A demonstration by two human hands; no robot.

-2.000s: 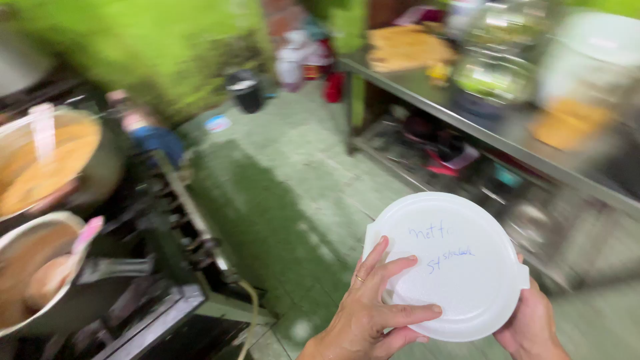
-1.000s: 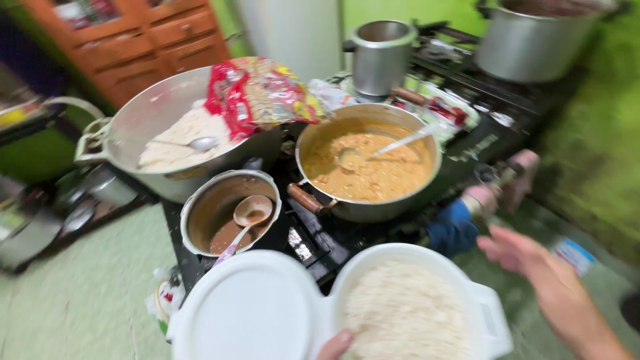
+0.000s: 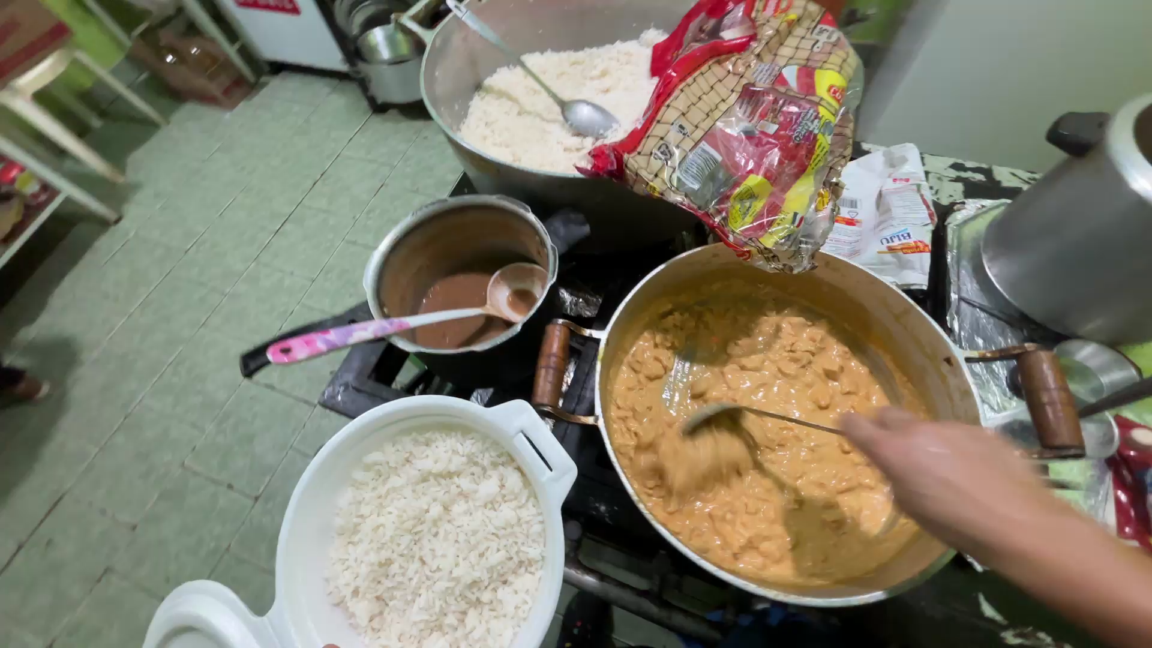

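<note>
My right hand (image 3: 945, 477) grips the handle of a metal ladle (image 3: 715, 418), whose bowl is in the orange, chunky stew (image 3: 810, 369) of a wide pot with wooden handles (image 3: 616, 297). To its left, a white plastic container (image 3: 301, 504) of cooked rice (image 3: 441, 540) is tilted slightly, its lid (image 3: 202, 616) attached at the lower left. Of my left hand only a fingertip (image 3: 331, 645) shows at the container's bottom edge; the rest is hidden or out of view. A smaller pot (image 3: 376, 261) behind holds brown sauce and a ladle with a pink patterned handle (image 3: 337, 339).
At the back stands a large pot (image 3: 441, 99) of rice with a metal spoon (image 3: 585, 117); an opened plastic food package (image 3: 756, 135) lies over its rim. A tall metal pot (image 3: 1071, 225) stands at the right. The black stove (image 3: 360, 378) borders a green tiled floor (image 3: 198, 333).
My right hand was empty beside the stove one second ago and now holds a ladle in the stew. The container was closed two seconds ago and is now open. The view has turned to the stove.
</note>
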